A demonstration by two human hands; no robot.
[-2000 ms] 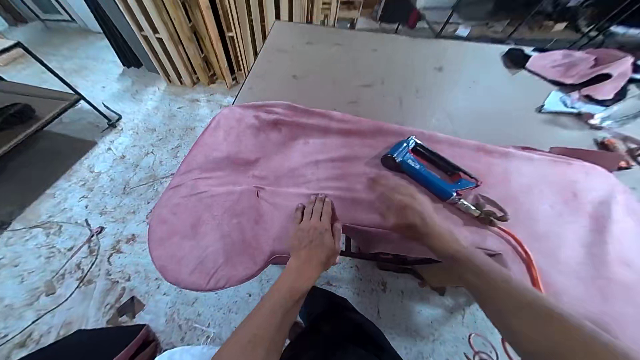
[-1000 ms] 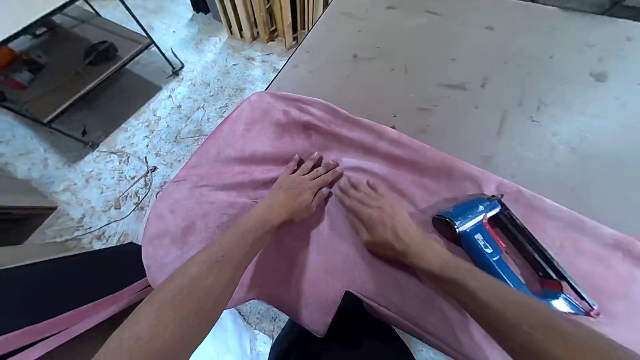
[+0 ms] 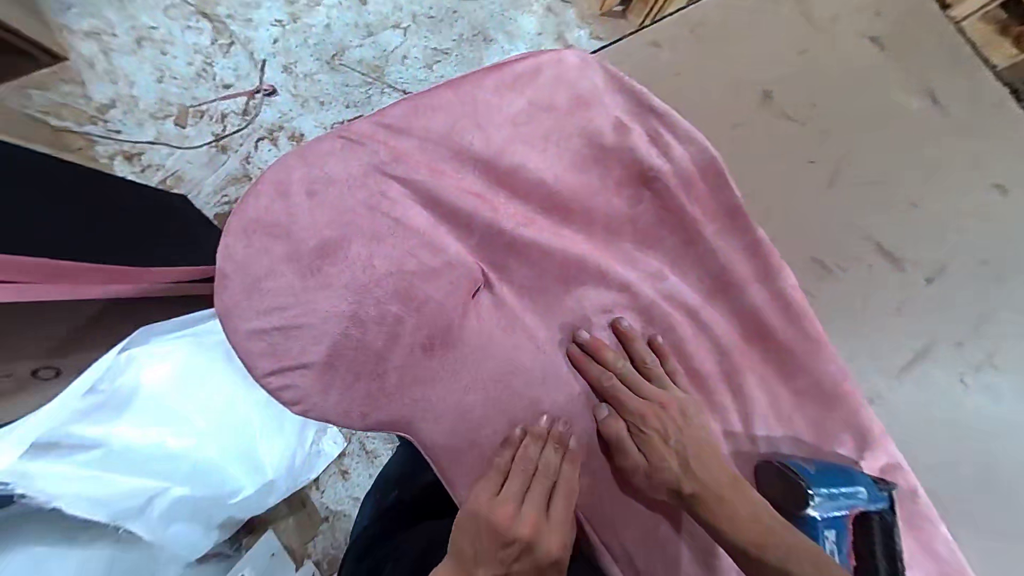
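A large pink fabric-covered upholstery panel (image 3: 344, 320) with a rounded end lies partly on the workbench. My left hand (image 3: 524, 500) rests flat on its lower part, fingers together and pointing up. Just right of it, my right hand (image 3: 648, 408) presses on the cloth with spread fingers. Both hands hold nothing. Creases run across the fabric above them, with a small dark slit or pucker (image 3: 478, 288) near the middle. A blue pneumatic staple gun (image 3: 828, 504) lies on the fabric beside my right forearm, partly cut off by the frame's bottom edge.
The workbench top (image 3: 896, 232) extends to the right. White sheet material (image 3: 176, 416) is at the lower left, below black material with pink strips (image 3: 104, 282). A thin cord (image 3: 192, 146) lies on the debris-strewn floor. Wooden pieces stand beyond the bench at the top.
My left hand has moved back toward my body on the fabric, away from its place above and left of my right hand. The view has moved nearer the rounded end.
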